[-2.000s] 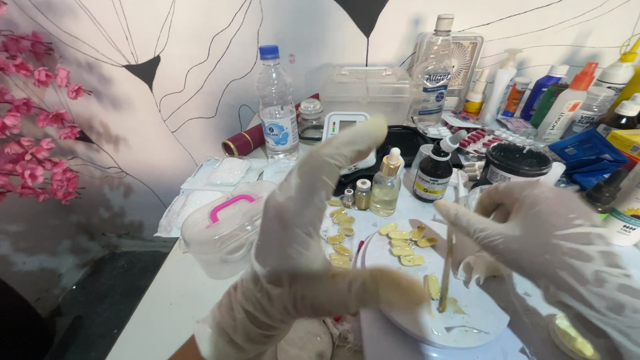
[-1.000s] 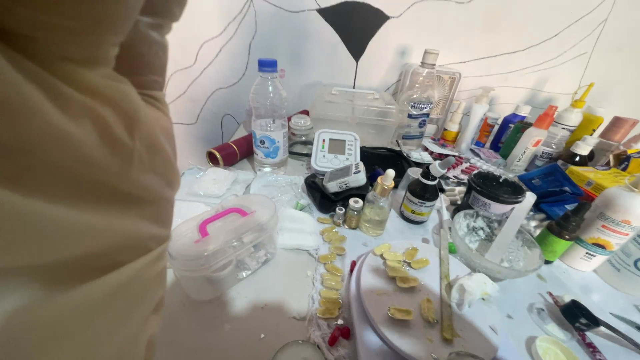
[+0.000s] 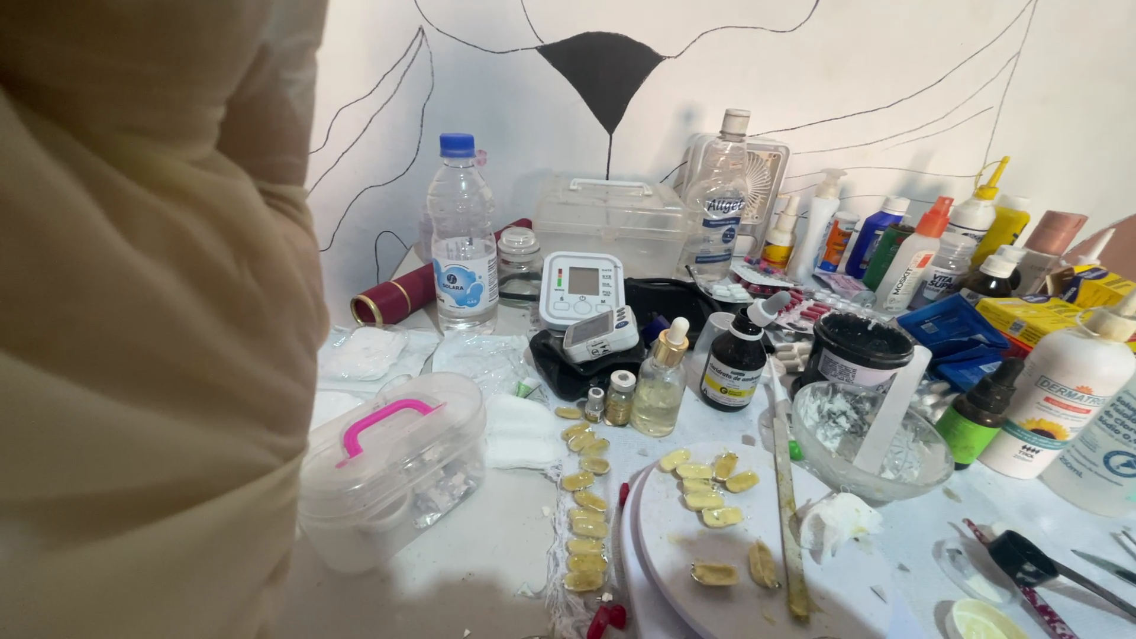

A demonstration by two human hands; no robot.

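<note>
A large blurred beige surface with folds, which looks like my left hand (image 3: 151,319) in a latex glove, fills the left side very close to the lens; its fingers and anything held cannot be made out. My right hand is out of view. On a round white stand (image 3: 666,541) lie several yellowish, slightly curved oval pieces (image 3: 698,486), with two browner ones (image 3: 714,574) nearer the front. A stained flat stick (image 3: 784,524) lies across the stand's right side. More oval pieces (image 3: 587,527) form a column to its left.
A clear case with a pink handle (image 3: 390,479) stands left. Behind are a water bottle (image 3: 463,240), a blood pressure monitor (image 3: 582,288), a dropper bottle (image 3: 658,390) and a dark bottle (image 3: 734,364). At right are a glass bowl (image 3: 870,444), a black jar (image 3: 861,351) and several crowded bottles.
Two seconds ago both gloved hands were over the stand, the right one at the stick. The right hand has left view; the stick lies on the stand. The beige surface now covers the left.
</note>
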